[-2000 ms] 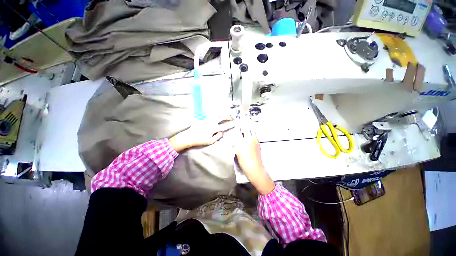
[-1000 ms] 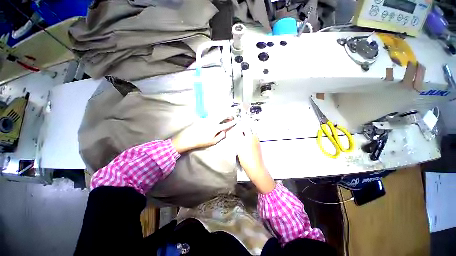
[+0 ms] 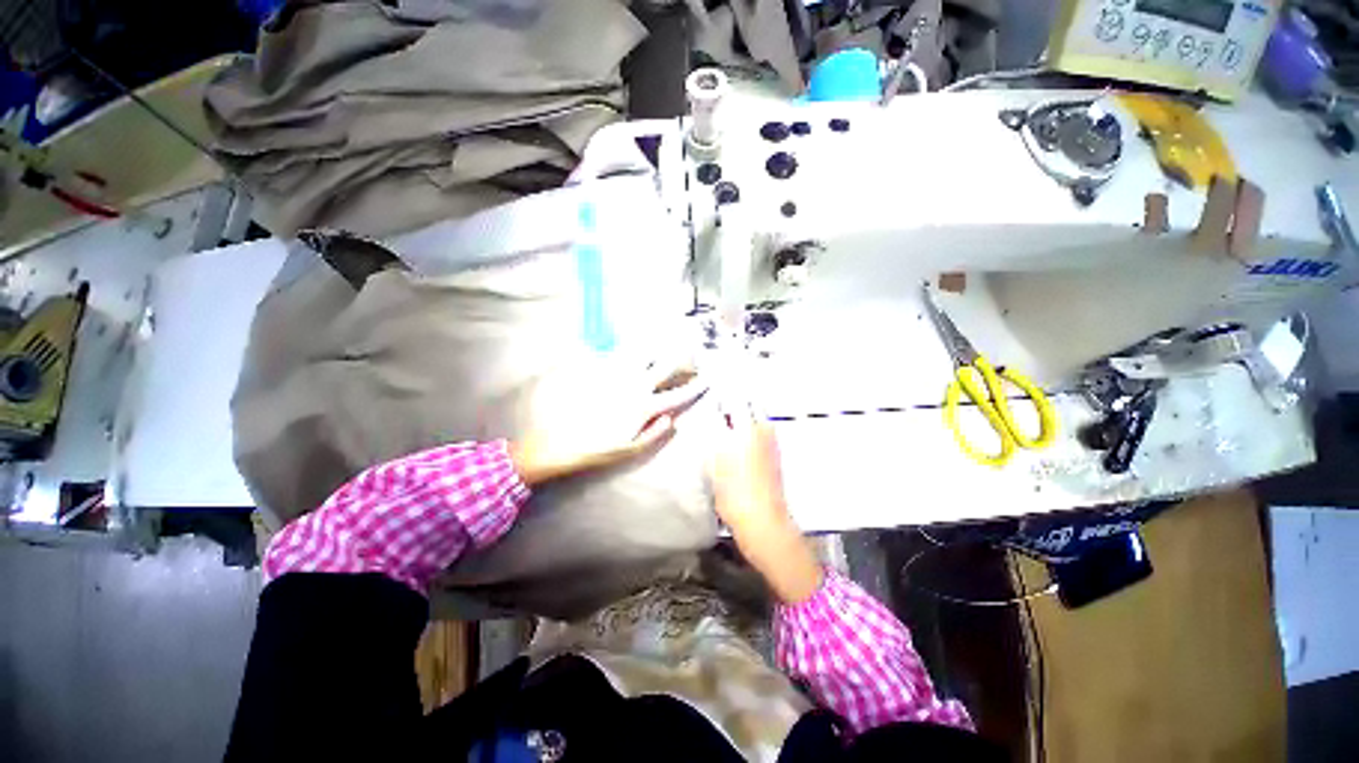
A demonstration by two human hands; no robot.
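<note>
A grey-brown garment piece lies on the white bed of the sewing machine, left of and in front of the needle, and hangs over the front edge. My left hand lies on the cloth with its fingertips just short of the needle area. My right hand is at the cloth's right edge, fingertips close to the left ones. Glare washes out the fingertips, so whether they pinch the cloth is hard to tell. A bright blue strip stands left of the needle.
Yellow-handled scissors and a small black tool lie right of the needle. More grey-brown pieces are heaped behind. A control panel stands at the back right. A dark phone with a white cable lies on a wooden surface.
Both hands have shifted slightly toward me, with the cloth under them. The cloth's left part has new creases. The phone screen, lit two seconds ago, is dark.
</note>
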